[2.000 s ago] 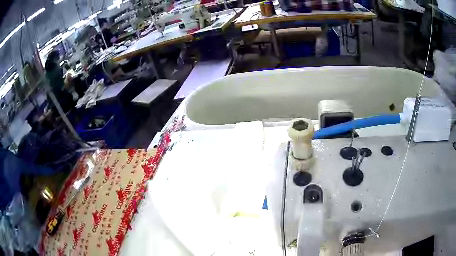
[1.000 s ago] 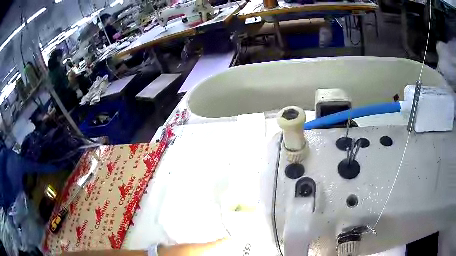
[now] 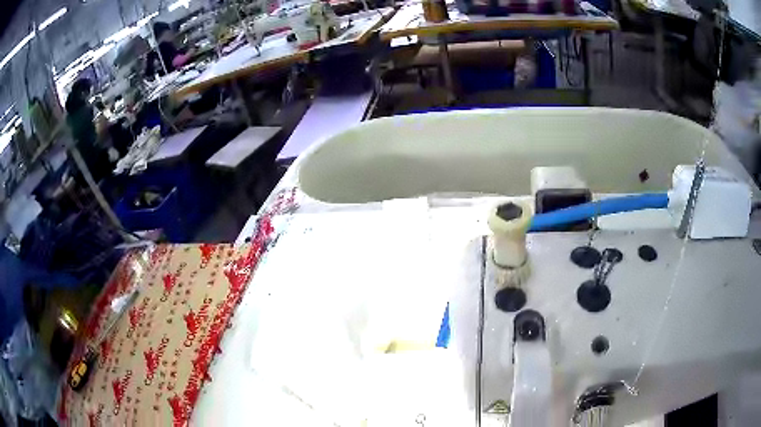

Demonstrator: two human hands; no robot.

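Observation:
White fabric (image 3: pixel 325 334) lies washed out on the glossy white machine table, left of the machine head, with a small yellowish patch near its middle. Its edges are hard to tell from the table. The off-white sewing machine head (image 3: pixel 659 300) fills the right side. A blue strip (image 3: pixel 444 325) shows just left of the head. White thread (image 3: pixel 659 308) runs down to the ribbed knob (image 3: pixel 594 404) at the lower edge. The needle area is not visible. Neither of my hands is in the picture.
Cardboard (image 3: pixel 167 334) with red print lies at left, a yellow-and-black tool (image 3: pixel 79 372) on it. A cream post (image 3: pixel 510 242), blue tube (image 3: pixel 601 208) and white box (image 3: pixel 711 202) stand on the head. Behind are a blue crate (image 3: pixel 148 204), sewing tables and a person (image 3: pixel 82 125).
The hand or forearm seen at the bottom edge one second ago is out of the picture. The view has shifted slightly, and the blue strip beside the head shows again.

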